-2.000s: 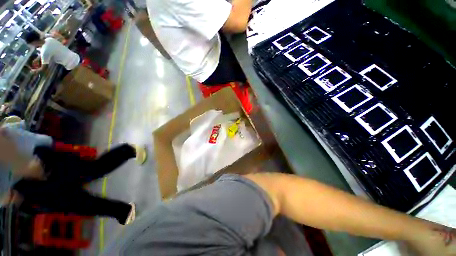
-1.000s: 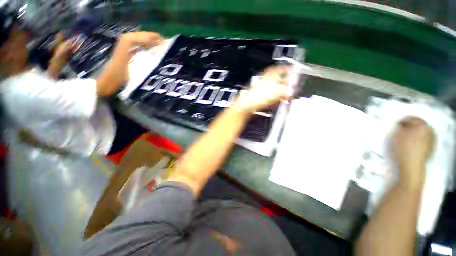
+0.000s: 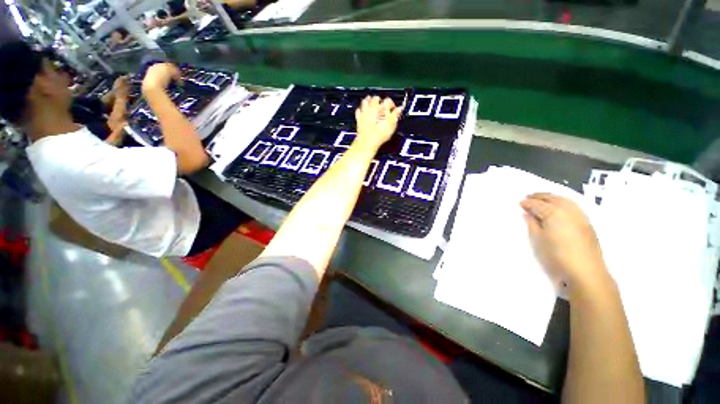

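The shiny black parts tray point(image 3: 316, 185) lies on the bench with rows of thin white window frames point(image 3: 425, 182) on its dark parts. My left hand point(image 3: 377, 120) is over the tray's back middle, fingers down and somewhat spread; whether it holds anything is hidden. My right hand point(image 3: 559, 229) is over the die-cut sticker sheets point(image 3: 493, 260), thumb and fingertips close together at the sheets' upper right; a piece between them cannot be made out. A second white sheet stack point(image 3: 663, 276) with cut-out edges lies at the right, partly behind my right forearm.
The dark green-grey bench point(image 3: 395, 272) has a green back ledge point(image 3: 537, 102). A neighbouring worker in a white shirt point(image 3: 103, 189) reaches over another black tray point(image 3: 201, 87) at left. A cardboard box point(image 3: 209, 296) stands below the bench edge. White sheets lie between the trays.
The view has turned right and steadied. My left hand has moved from the tray's right end to its back middle. My right hand has moved left from the second stack onto the sticker sheets.
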